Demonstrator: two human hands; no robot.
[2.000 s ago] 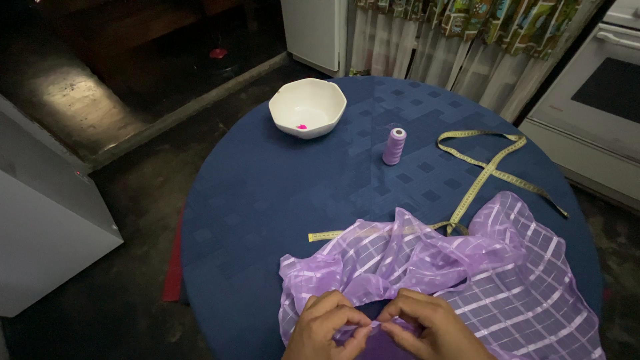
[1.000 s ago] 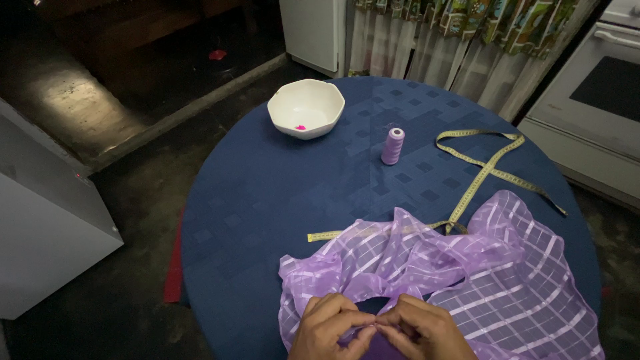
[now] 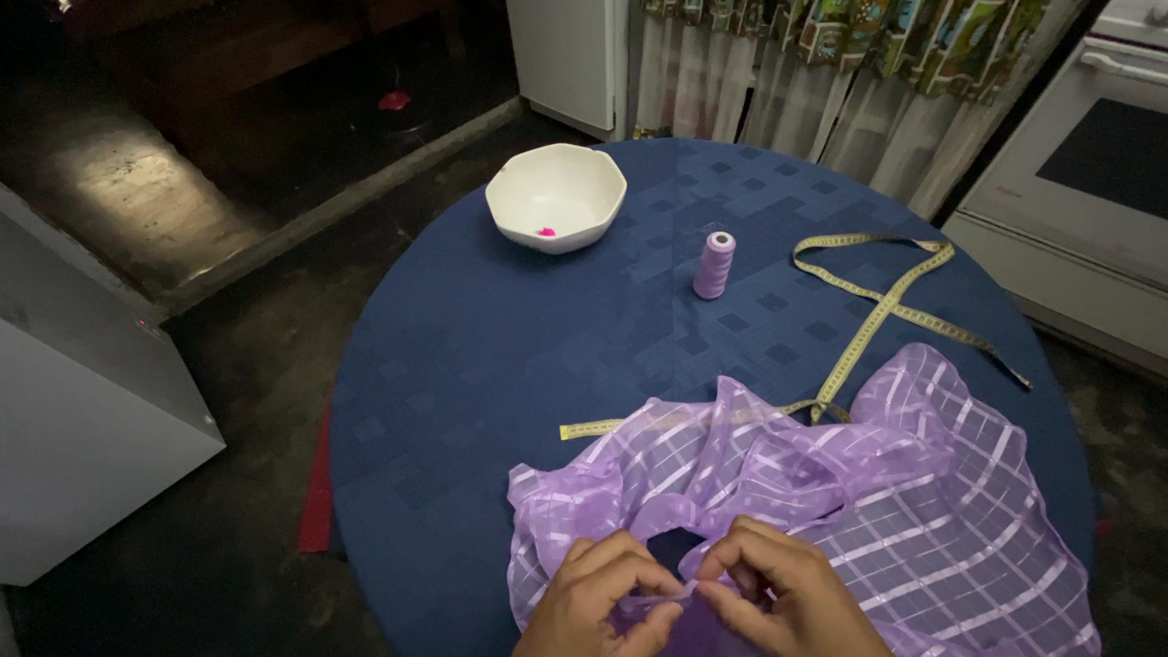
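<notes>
Sheer purple checked fabric (image 3: 949,520) lies in loose folds over the near right part of the table. My left hand (image 3: 607,598) pinches its edge between thumb and fingers at the bottom centre. Close beside it, my right hand (image 3: 776,589) pinches the same edge, the fingertips of both hands almost touching. Whether a needle or pin is between the fingers cannot be told. A yellow measuring tape (image 3: 858,351) is looped on the table, partly under the fabric. Beyond the fabric stands an upright spool of purple thread (image 3: 714,266).
A white angular bowl (image 3: 557,196) with a small pink item (image 3: 546,232) inside stands near the far edge of the round table with its blue cloth (image 3: 493,365). A white oven (image 3: 1077,182) is at the right, patterned curtains (image 3: 849,64) behind, and a pale cabinet-like block (image 3: 82,420) at left.
My fingers have shifted slightly at the pinched fabric edge, and a short strip of it now shows between my hands. The bowl, spool and tape have stayed in place.
</notes>
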